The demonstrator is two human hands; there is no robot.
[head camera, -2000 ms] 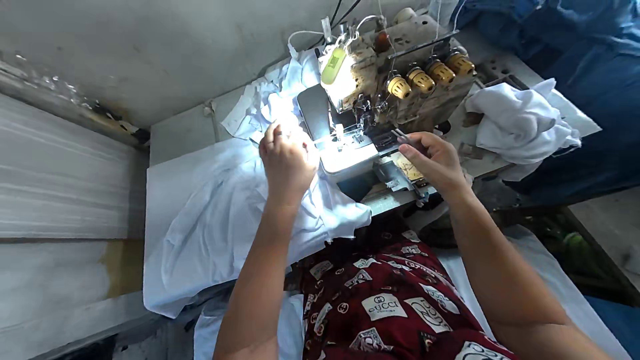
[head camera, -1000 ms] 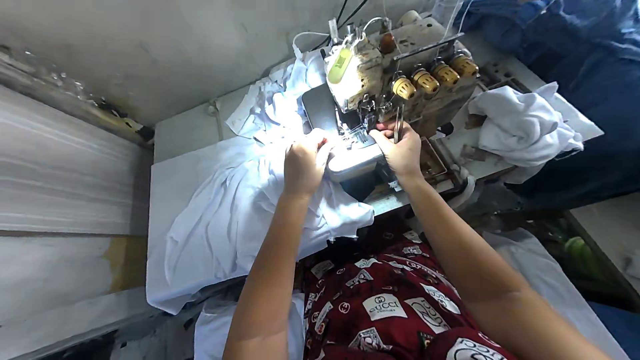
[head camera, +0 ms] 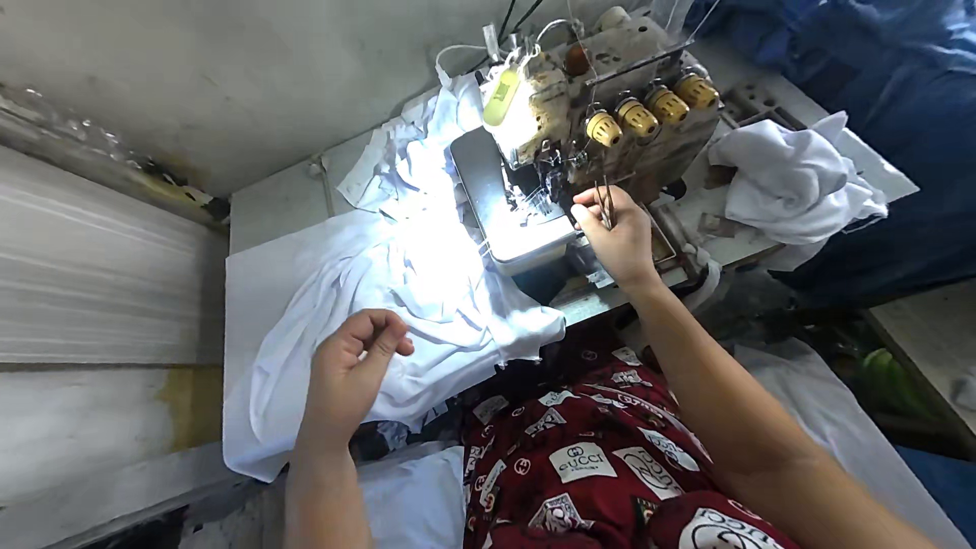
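My right hand (head camera: 616, 232) holds metal tweezers (head camera: 605, 202), points upward, just right of the needle area of an overlock sewing machine (head camera: 610, 99). The machine has several yellow tension dials and a lit lamp. My left hand (head camera: 358, 366) is over the lower left of a heap of white fabric (head camera: 435, 297), thumb and forefinger close together; whether a thread or anything else is between them cannot be told. The fabric lies left of the machine's bright metal plate (head camera: 526, 232), under strong light.
A bundled white cloth (head camera: 793, 183) lies on the table right of the machine. Blue fabric (head camera: 900, 91) hangs at the upper right. A wall (head camera: 229, 84) stands behind the white table (head camera: 282, 179). White fabric (head camera: 412, 488) also lies below the table's front edge.
My left hand has moved from beside the machine's plate down and left over the fabric. My right hand, with the tweezers, has drawn slightly back from the needle area.
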